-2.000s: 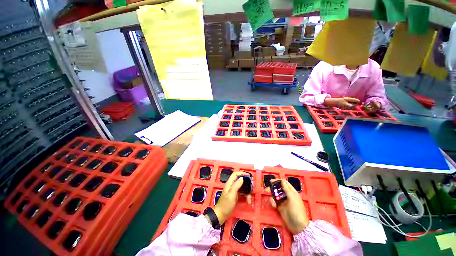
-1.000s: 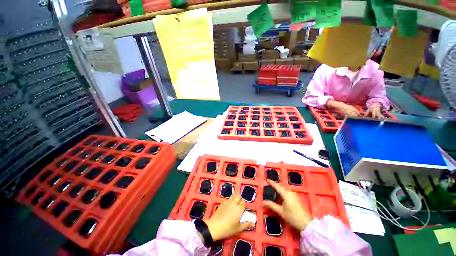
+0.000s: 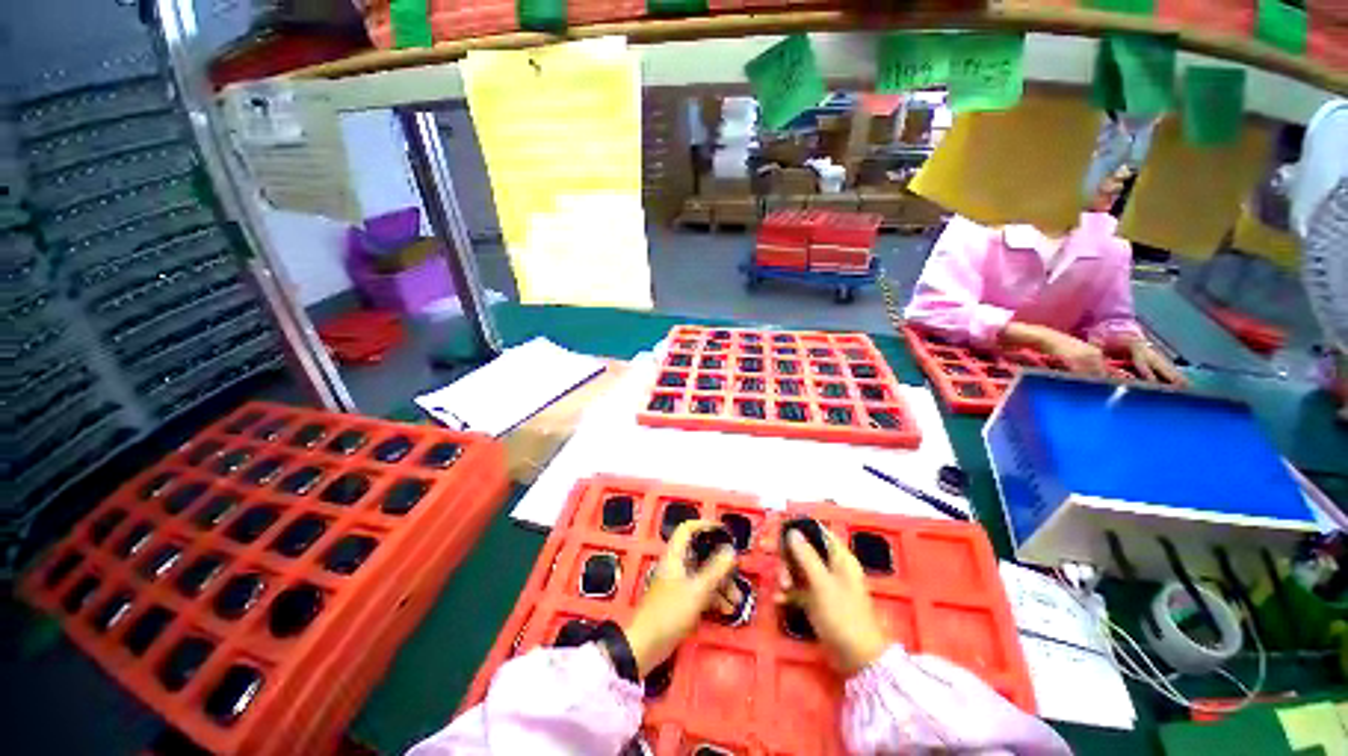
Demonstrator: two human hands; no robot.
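The red-orange working tray (image 3: 958, 613) lies in front of me, with black square watch units in many pockets and several bare pockets at its right side and lower middle. My left hand (image 3: 677, 598) holds a watch unit (image 3: 710, 548) between thumb and fingers above the tray. My right hand (image 3: 837, 598) holds another watch unit (image 3: 806, 538), thumb on it, over the tray's upper middle. The fingers partly cover both units and nearby pockets. I cannot tell whether either screen is lit.
Stacked full trays (image 3: 387, 569) stand left. A second tray (image 3: 776, 431) lies on white paper (image 3: 591, 465) beyond. A pen (image 3: 917, 492), small black oval object (image 3: 952, 479) and blue-topped box (image 3: 1153, 451) with cables are right. A person in pink works opposite at another tray (image 3: 968, 387).
Both hands have moved from the middle pockets to the tray's upper middle, each now with a unit held up. Pockets in the lower middle that held units now show bare.
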